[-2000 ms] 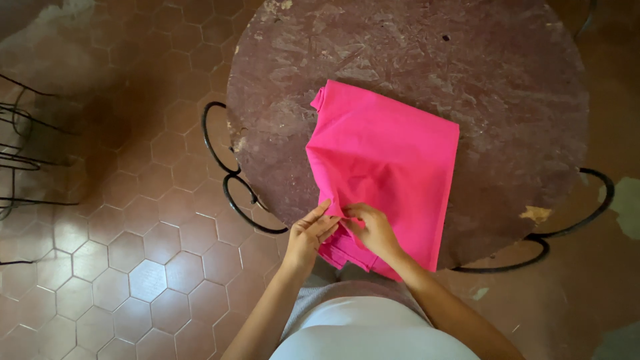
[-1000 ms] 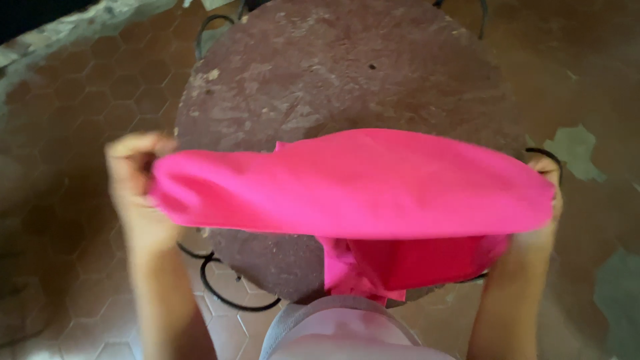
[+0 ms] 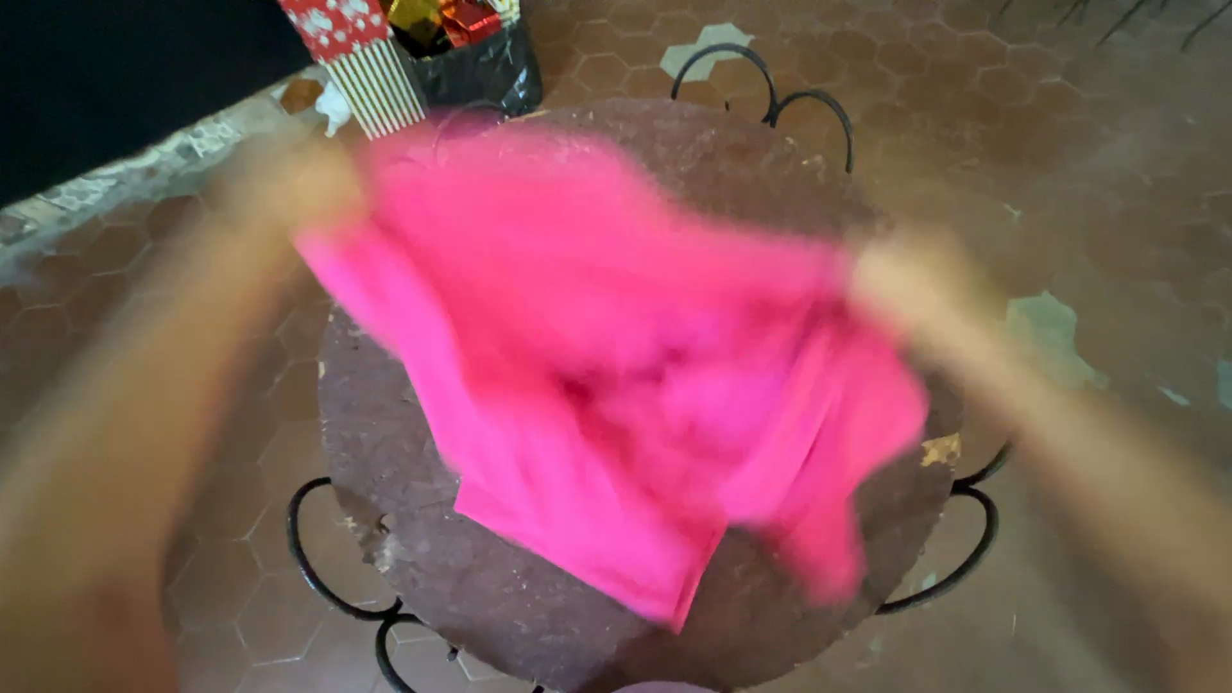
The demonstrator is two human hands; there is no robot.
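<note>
A bright pink cloth point(image 3: 577, 327) is spread in the air above a round, worn brown table point(image 3: 404, 539), blurred by motion. At its upper left edge, my left hand point(image 3: 313, 183) grips it; the fingers are too blurred to make out singly. My right hand point(image 3: 890, 269) grips the cloth at the right, also blurred. Folds gather in the middle and towards the right, and a straight-edged corner hangs low over the table's near half. The cloth hides much of the tabletop.
Black curved metal loops point(image 3: 987, 539) stick out around the table's rim. Beyond it at the upper left stand a red and white striped box point(image 3: 371, 82) and a black plastic container point(image 3: 486, 72) with shiny gold and red items. Hexagonal tiles point(image 3: 279, 616) cover the floor.
The cloth lay folded on the table two seconds ago, with both hands at its near edge. One second ago it was held up between my hands; now it is opened out and further forward.
</note>
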